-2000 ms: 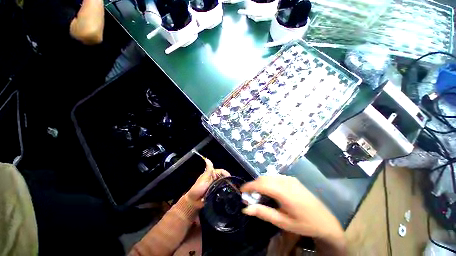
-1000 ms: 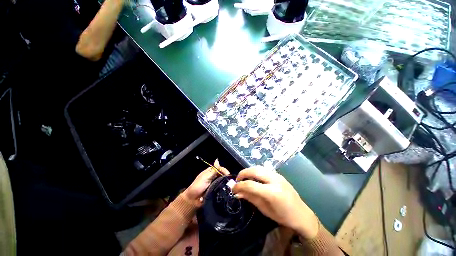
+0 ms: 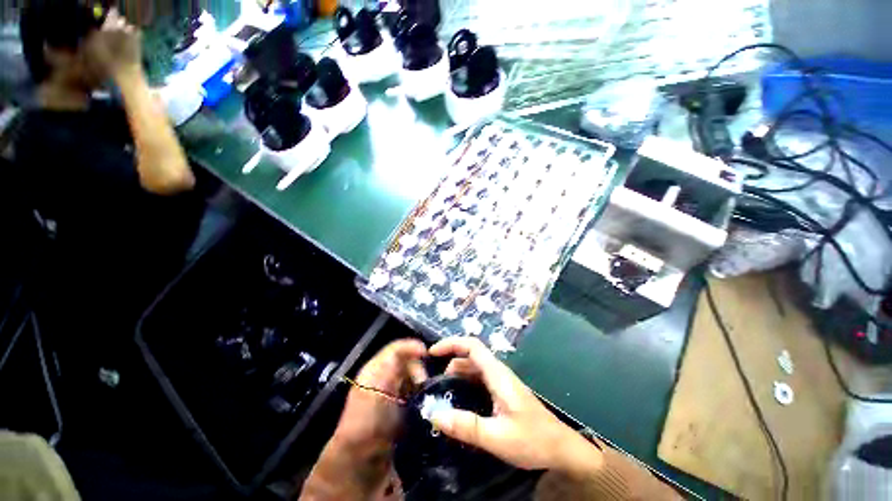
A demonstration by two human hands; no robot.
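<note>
A round glossy black camera housing (image 3: 445,460) is held low over my lap, below the bench edge. A small silver-white motor (image 3: 431,405) sits in its opening, with thin yellow and red wires (image 3: 372,389) sticking out to the left. My left hand (image 3: 386,387) grips the housing's left rim. My right hand (image 3: 504,416) is over the right side, its thumb on the motor and its fingers curled round the far rim. The underside of the housing and part of the motor are hidden.
A clear blister tray (image 3: 489,235) of silver motors lies on the green bench. A metal screw feeder (image 3: 655,230) stands right of it. White camera bases (image 3: 293,147) stand behind. A black parts bin (image 3: 186,411) is below left. A person (image 3: 88,166) sits at upper left. Tangled cords lie right.
The view has tilted up, showing more bench and the person. My right hand has spread over the housing with its thumb pressed on the motor. The wires now point further left.
</note>
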